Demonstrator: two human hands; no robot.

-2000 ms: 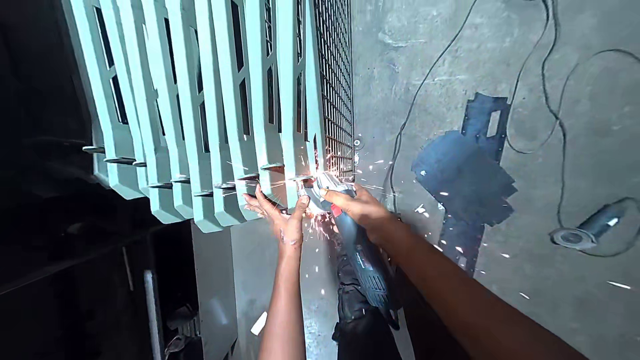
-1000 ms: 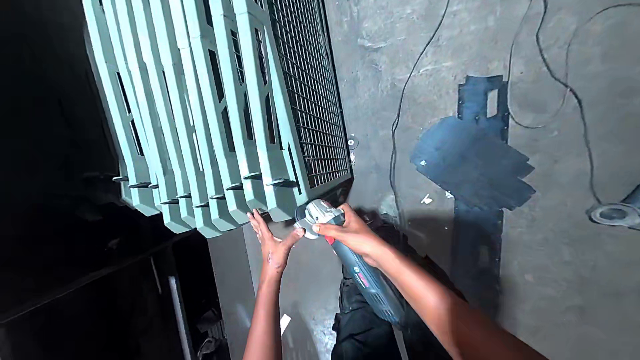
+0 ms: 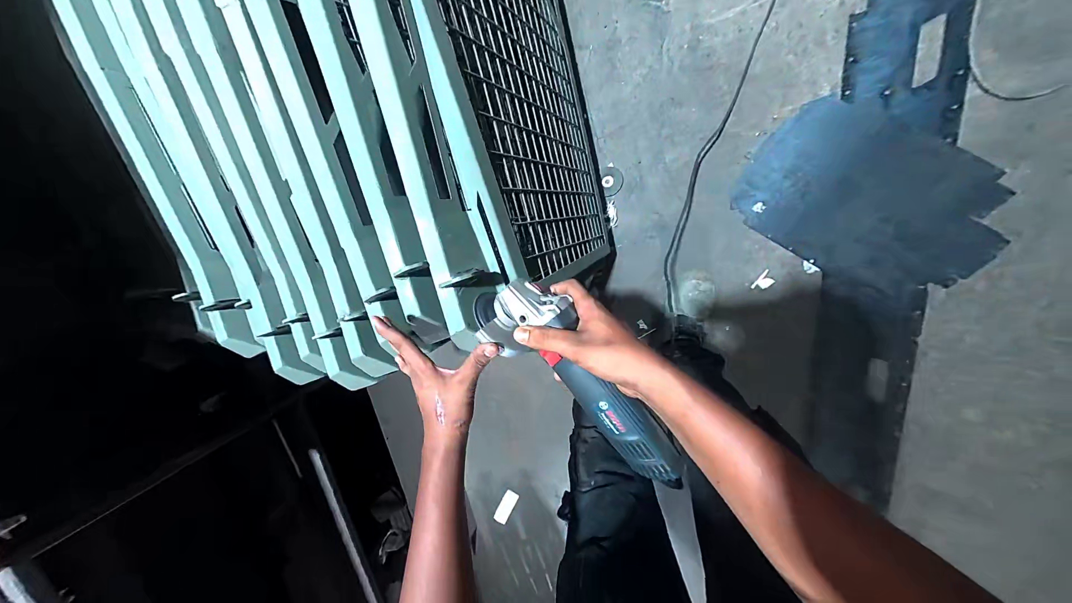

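Note:
My right hand [image 3: 599,339] is wrapped around the front of a Bosch angle grinder [image 3: 615,414], whose blue body slants down to the right. The grinder's disc end is close to the lower corner of the nearest pale green metal frame [image 3: 456,226]. My left hand [image 3: 440,377] is spread, its fingers near the lower ends of the frames and its thumb at the grinder's head; whether it bears on either cannot be told. Dark pointed tabs [image 3: 469,277] stick out from the frames. No sparks show.
Black wire mesh [image 3: 536,142] adjoins the frames. A black cable [image 3: 691,184] runs along the grey floor [image 3: 636,75], with a small disc [image 3: 612,181] beside the mesh. Dark blue paint [image 3: 871,184] covers part of the floor at right. A white scrap [image 3: 506,507] lies below my hands.
The sparks seen two seconds ago are gone. My right hand still holds the grinder, and my left hand remains beside it. The view has shifted.

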